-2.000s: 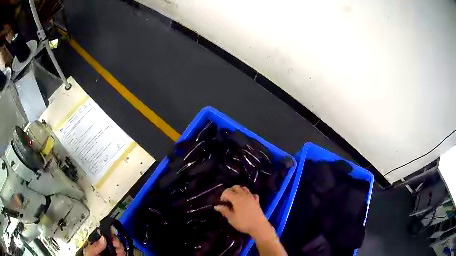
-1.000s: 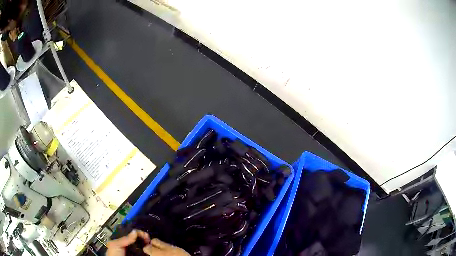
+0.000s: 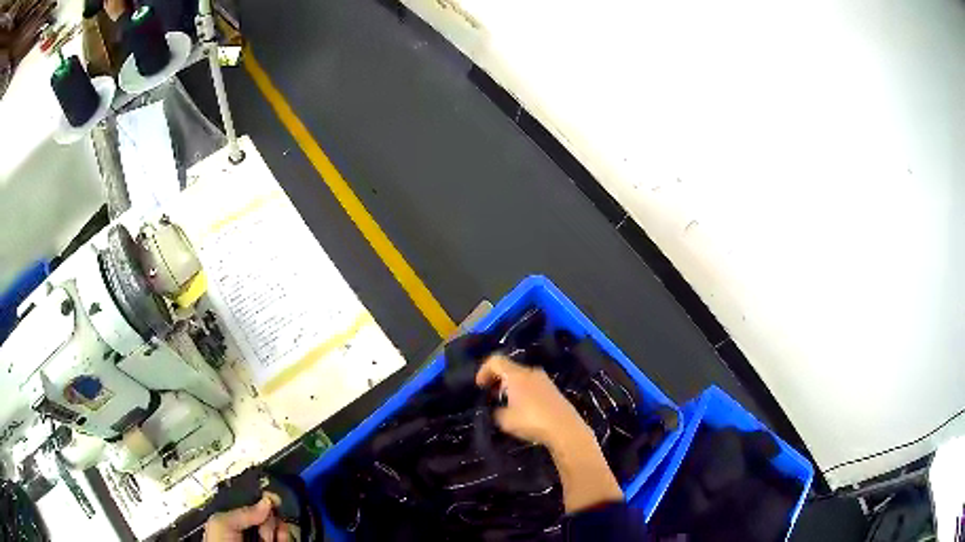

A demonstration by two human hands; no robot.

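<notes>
Black sewn pieces with thin pale lines (image 3: 455,466) fill the blue crate (image 3: 593,309) beside the machine table. My right hand (image 3: 529,402) is over the upper part of this heap, fingertips at a black piece; blur hides whether it grips it. My left hand (image 3: 249,521) is at the bottom edge, partly cut off, closed around bunched black pieces (image 3: 254,492) by the crate's left corner. A second blue crate (image 3: 730,408) to the right holds plainer black pieces (image 3: 735,476).
At left are a cream-white sewing machine (image 3: 90,360), a printed sheet (image 3: 270,291) on its table (image 3: 360,365), and dark thread cones (image 3: 148,40). A yellow floor line (image 3: 349,201) runs beyond. A white wall-like surface (image 3: 762,159) is at right.
The view has shifted, so the crates sit lower and further right. My hands were together at the bottom left; my right hand has moved to the heap's upper part, my left still holds black pieces.
</notes>
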